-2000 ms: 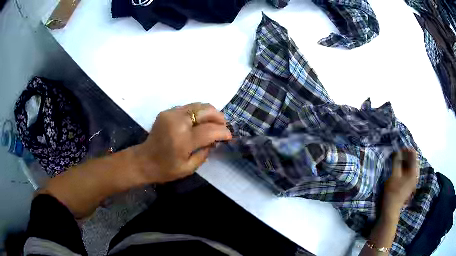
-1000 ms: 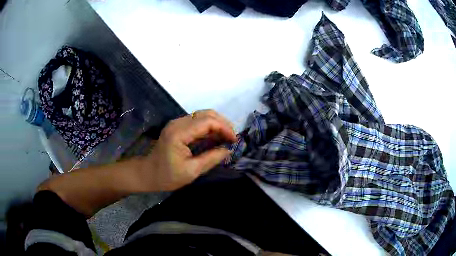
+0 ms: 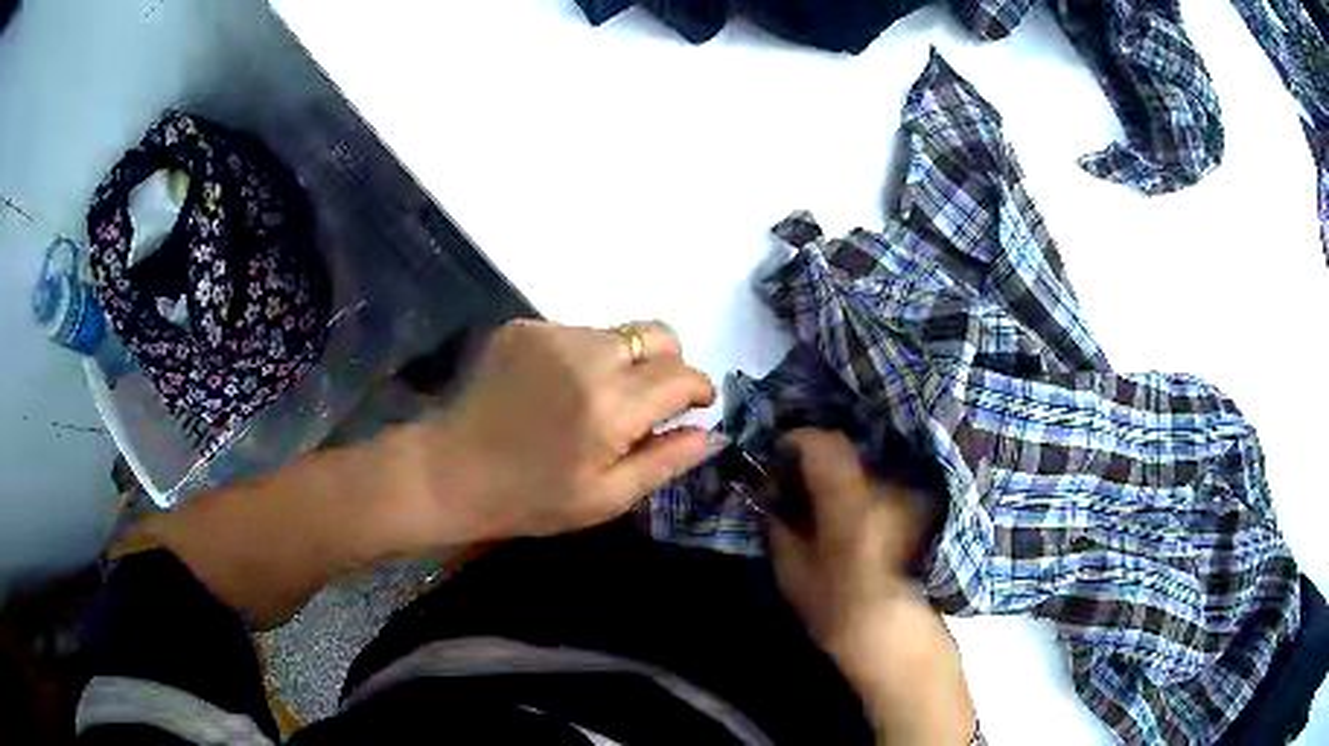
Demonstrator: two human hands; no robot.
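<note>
The blue, white and brown plaid garment [image 3: 1108, 481] lies bunched on the white table, one pointed end stretching up and away. My left hand [image 3: 583, 423], with a gold ring, is at the garment's near left edge, thumb and fingertips pinched together on a bit of the cloth. My right hand [image 3: 845, 532] is blurred and lies over a dark fold just right of it. Thin bright lines beyond its fingers look like the points of thread snips [image 3: 754, 488]; the rest is hidden. A navy section [image 3: 1290, 678] shows at the lower right.
The white table [image 3: 583, 161] has its edge running diagonally past my left hand. Navy cloth [image 3: 816, 18] and another plaid piece [image 3: 1173, 110] lie at the far side. A dark floral bag or cloth [image 3: 219, 292] and a blue-topped bottle [image 3: 66, 303] are left of the table.
My right hand was on the garment's right part, then out of view, and is now beside my left hand. The view has shifted left, and the plaid cloth is bunched differently. My left hand stays at the cloth's edge.
</note>
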